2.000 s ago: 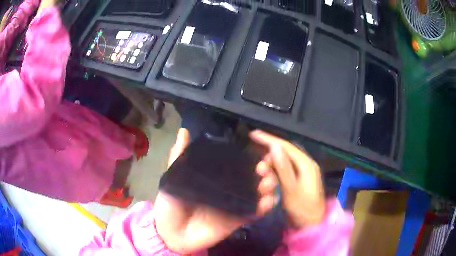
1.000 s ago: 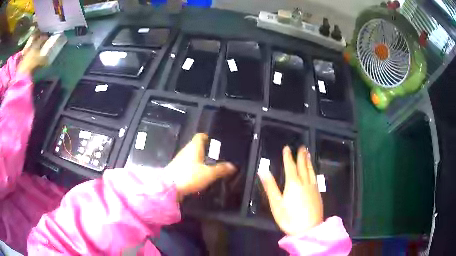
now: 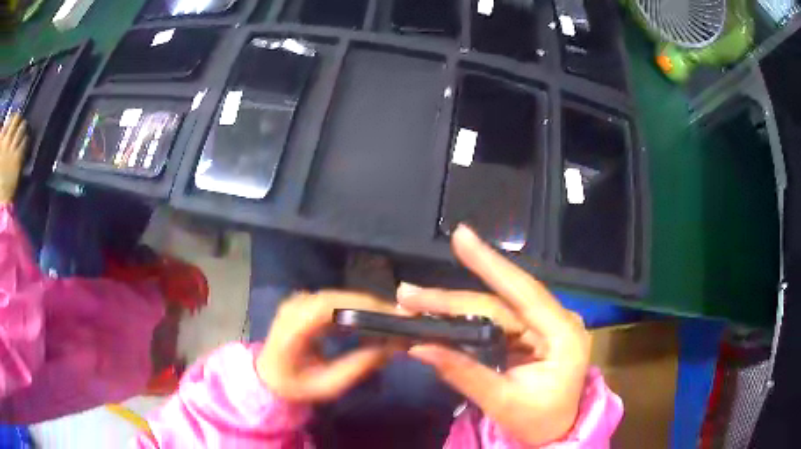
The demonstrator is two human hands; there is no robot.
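A dark smartphone (image 3: 417, 326) is held edge-on below the front edge of the bench, its thin side facing me. My left hand (image 3: 321, 346) grips its left end. My right hand (image 3: 518, 351) grips its right end between thumb and fingers, with the index finger raised away. The black foam tray (image 3: 373, 230) lies just beyond my hands. One pocket of it is empty and matt black. Dark phones with white labels lie in the pockets on both sides, one on the left (image 3: 255, 123) and one on the right (image 3: 499, 167).
A phone with a lit screen (image 3: 127, 136) lies in the left tray. A green fan (image 3: 689, 26) stands at the back right. A brown cardboard box (image 3: 632, 377) and blue bin (image 3: 698, 377) are below the bench. A neighbour's pink sleeve and hand (image 3: 10, 158) are at the left.
Both hands have moved from over the tray to below its edge, now holding a phone. The pocket second from the left in the front row has become empty. The view has tilted down.
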